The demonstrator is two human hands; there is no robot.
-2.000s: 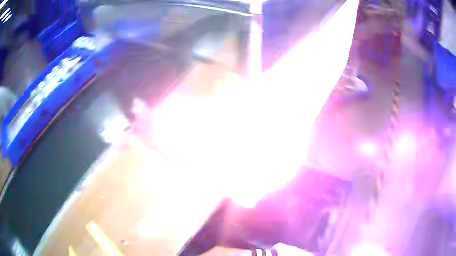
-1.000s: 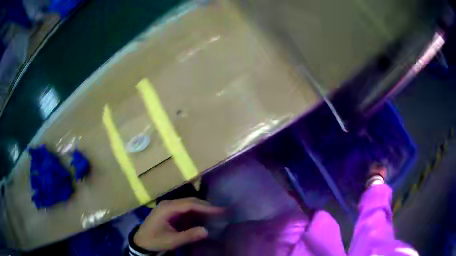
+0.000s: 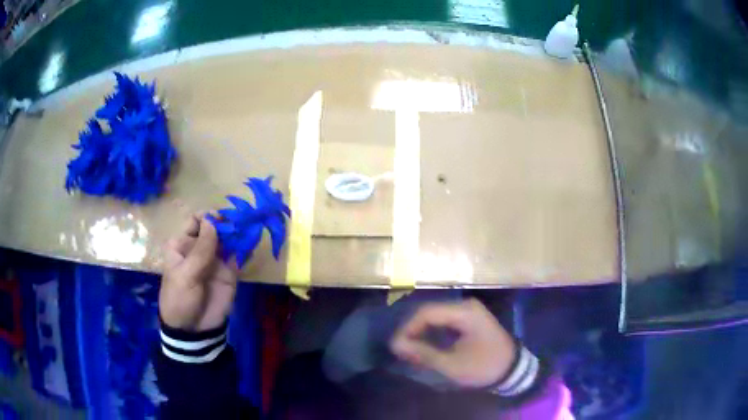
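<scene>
My left hand (image 3: 197,267) is shut on a bright blue spiky hair piece (image 3: 253,218), held above the front edge of the worktop, left of the tapes. My right hand (image 3: 455,340) is in front of the bench edge, blurred, with thumb and fingers curled together; whether it holds a small part cannot be told. A heap of blue hair pieces (image 3: 127,148) lies on the left of the worktop. A small white oval dish (image 3: 349,187) sits between two pale yellow tape strips (image 3: 303,184), on a brown cardboard patch (image 3: 353,221).
A small white bottle (image 3: 563,37) stands at the far edge. A clear partition with a metal-looking edge (image 3: 613,180) is at the right. A green strip (image 3: 287,15) runs behind the worktop (image 3: 517,189). Blue crates (image 3: 98,344) are below the front edge at left.
The view has swung to face the bench squarely. My left hand, empty before, now holds a blue piece above the worktop. My right hand has come from the right crate to the front of the bench.
</scene>
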